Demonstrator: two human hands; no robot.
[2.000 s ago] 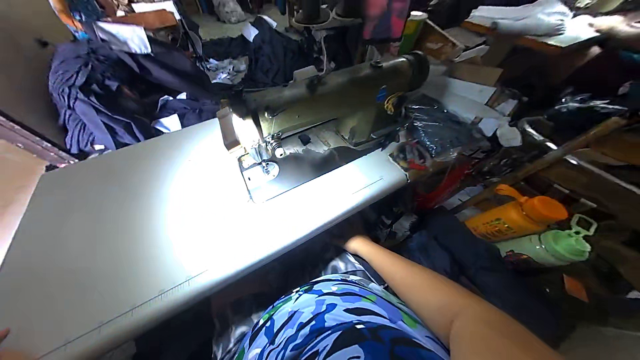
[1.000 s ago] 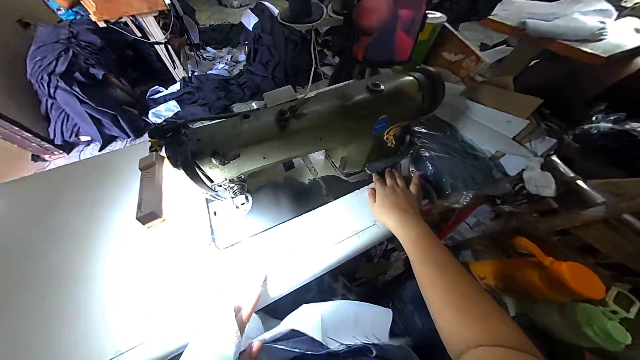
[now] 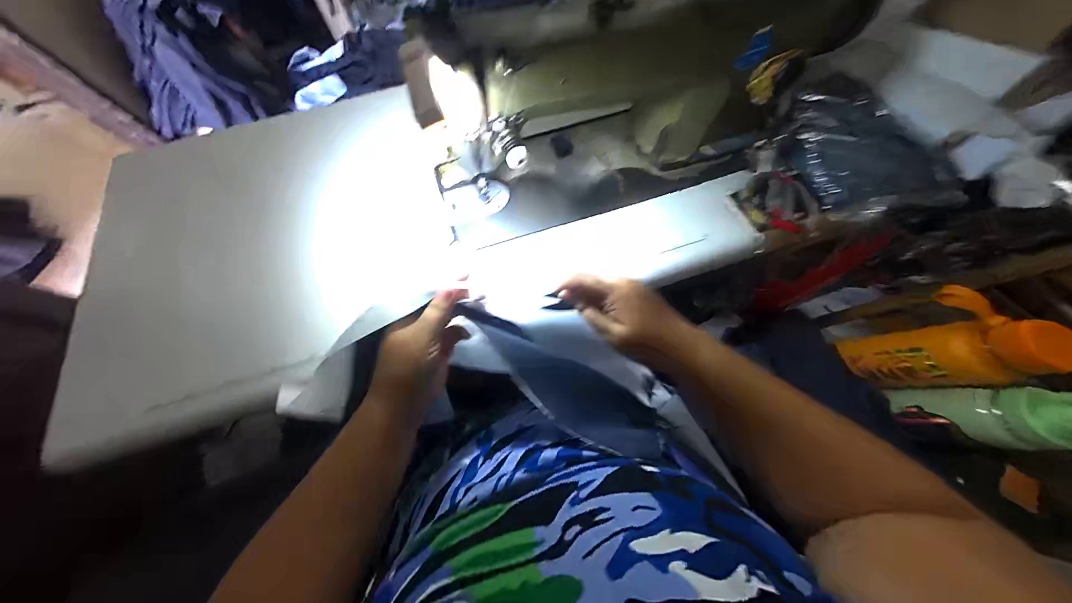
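Observation:
My left hand (image 3: pixel 423 339) grips a dark fabric piece (image 3: pixel 578 389) by its upper edge, at the front edge of the white sewing table (image 3: pixel 218 251). White fabric (image 3: pixel 331 373) hangs by that hand over the table edge. My right hand (image 3: pixel 620 314) is to the right, fingers pinched on a small dark thing with a point; blur hides whether it is a blade or cloth. The dark piece drapes down between my hands onto my lap. Beyond them stands an industrial sewing machine (image 3: pixel 620 75), its lamp lit, its presser foot area (image 3: pixel 486 188) above my left hand.
A plastic-wrapped dark bundle (image 3: pixel 854 151) lies right of the machine. An orange bottle (image 3: pixel 930 347) and a light green bottle (image 3: pixel 980 414) lie at the right. Dark garments (image 3: pixel 193 67) are heaped behind the table at the left. Small red-handled items (image 3: pixel 783 213) sit at the table's right end.
My right hand has left the machine's right end and come toward my left hand. The dark fabric is now held up at the table edge. The view has shifted closer to the table.

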